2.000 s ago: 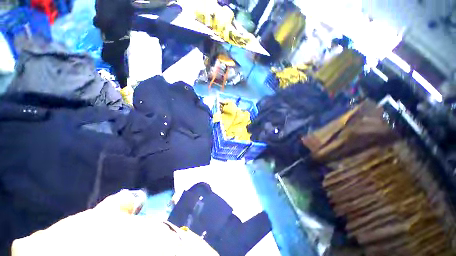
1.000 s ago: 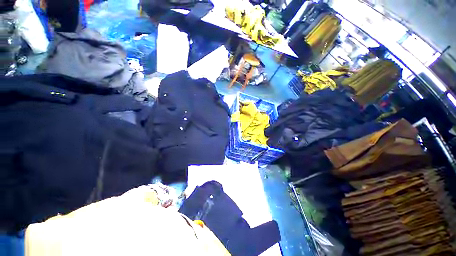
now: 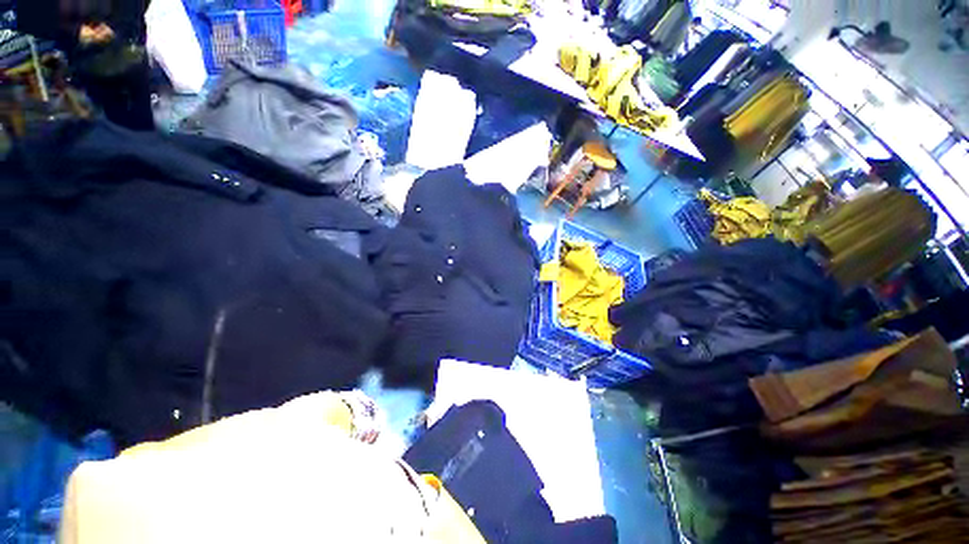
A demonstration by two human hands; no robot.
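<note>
Neither of my hands is in view. Nearest in front, a dark coat piece (image 3: 483, 468) lies over a white board (image 3: 553, 414). A large overexposed pale cloth shape (image 3: 266, 478) fills the bottom edge; I cannot tell what it is. A small patterned piece of cloth (image 3: 364, 414) shows at its upper edge. Large dark coats (image 3: 138, 276) are heaped on the left. Another dark coat (image 3: 468, 276) with small shiny buttons lies against them.
A blue crate (image 3: 595, 367) holds yellow cloth (image 3: 584, 287). To its right are a dark coat pile (image 3: 733, 303) and stacked brown garments (image 3: 871, 499). Behind are grey cloth (image 3: 282, 122), a wooden stool (image 3: 584, 170) and a white table (image 3: 553, 69) with yellow garments.
The view has turned, so the crate, coats and stacks sit further right and somewhat lower. The garments in front show no clear movement of their own.
</note>
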